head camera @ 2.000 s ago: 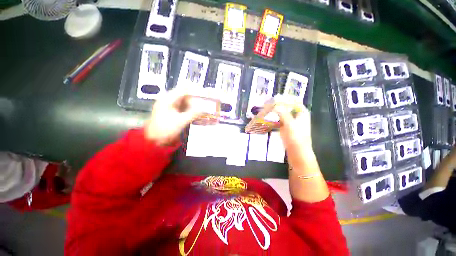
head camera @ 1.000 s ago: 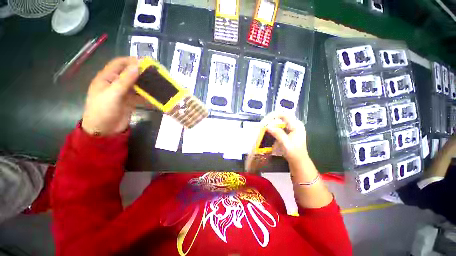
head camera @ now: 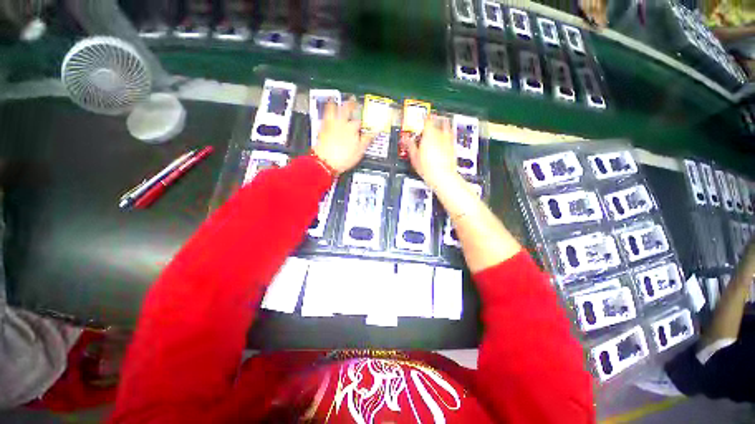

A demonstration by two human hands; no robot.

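A clear blister tray (head camera: 391, 168) lies in front of me, with white phone backs (head camera: 362, 209) in both rows. In its far row a yellow-edged keypad phone (head camera: 377, 116) and a phone with red keys (head camera: 415, 116) lie face up. My left hand (head camera: 340, 139) is over the far row, fingers on a white phone back (head camera: 324, 102) and thumb at the yellow-edged phone. My right hand (head camera: 435, 149) is between the red-keyed phone and another white phone back (head camera: 467, 142). Whether either hand grips anything is unclear. White blank rectangles (head camera: 348, 287) lie along the near edge.
A full tray of phone backs (head camera: 571, 238) is at right. A red pen (head camera: 174, 177) and a pale pen (head camera: 157, 179) lie at left, below a white fan (head camera: 106, 74). More trays (head camera: 530, 56) lie on the green surface beyond a pale strip. Another person's arm (head camera: 728, 300) is at right.
Both hands have moved forward from the near side to the tray's far row. The phones they held no longer show in them. White phone backs now show in two formerly empty far pockets.
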